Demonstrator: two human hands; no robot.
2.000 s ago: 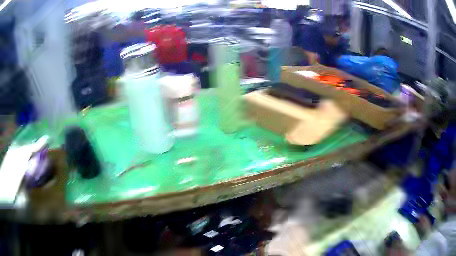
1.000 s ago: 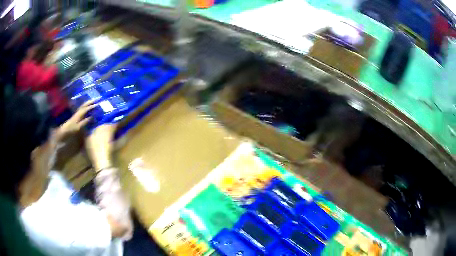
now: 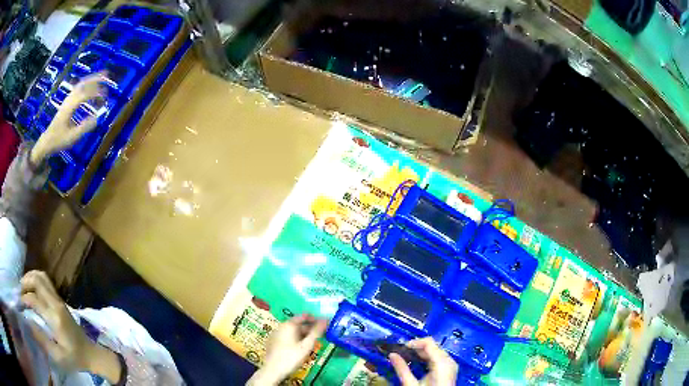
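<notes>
Several blue housings (image 3: 415,258) lie in rows on the printed mat (image 3: 298,264). Some have a shiny black panel seated; others show an open blue recess, like the front left housing (image 3: 351,326). My right hand (image 3: 429,363) is at the bottom edge, partly cut off, with its fingers on a dark thin piece, apparently a loose panel (image 3: 394,353), over this housing. My left hand (image 3: 285,348) is at the housing's left end, fingertips bent together; whether they hold anything cannot be told. Thin blue cords (image 3: 372,235) loop from the housings.
A brown parts carton (image 3: 363,99) with dark pieces stands behind the mat. Brown cardboard (image 3: 219,151) lies left of it. Further left, another person's hands are near a tray of blue units (image 3: 136,49). Loose dark panels (image 3: 631,203) lie at right, under the green-topped shelf (image 3: 642,56).
The view has swung from the shelf down to the bench and then further toward the mat. My two hands have come into view at the housings. The neighbour's hands have moved apart.
</notes>
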